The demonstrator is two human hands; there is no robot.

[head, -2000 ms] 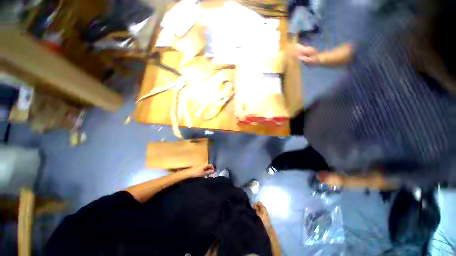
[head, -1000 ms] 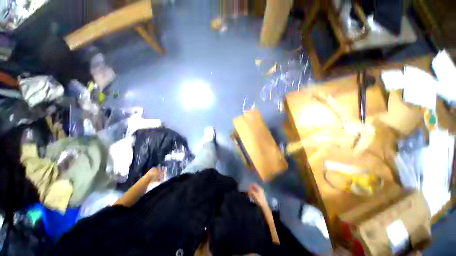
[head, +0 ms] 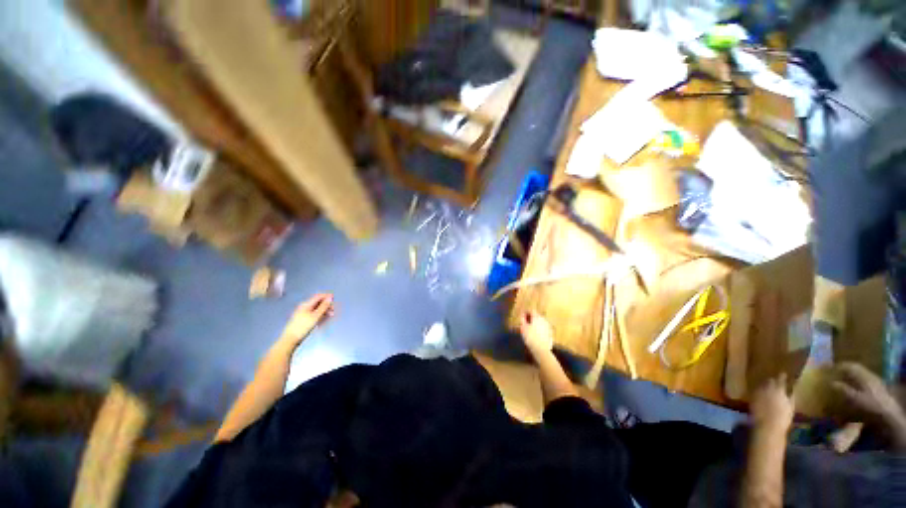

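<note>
My left hand point(head: 312, 314) hangs over the grey floor at the left; it looks empty, with its fingers loosely curled. My right hand point(head: 535, 332) is at the near left edge of the wooden table point(head: 562, 270); it looks empty, and whether it touches the edge is unclear. Narrow tan card strips point(head: 611, 316) lie on the table's near part, some over the edge. A yellow and white looped tape point(head: 699, 327) lies beside an open cardboard carton point(head: 778, 316). White paper sheets point(head: 757, 189) lie farther back, with black scissors or a similar dark tool point(head: 584, 216) near the left edge.
Another person's hands point(head: 771, 405) are at the carton at the right. A brown bench or stool point(head: 510, 385) stands close by my body. A blue crate point(head: 518, 233) is on the floor left of the table. Clear plastic point(head: 437, 248) lies on the floor. A long wooden beam point(head: 273, 114) crosses upper left.
The view has turned, so the table now lies ahead to the right and the bagged heap is out of view. My left hand is farther out from my body. Another person's hands now show at the carton.
</note>
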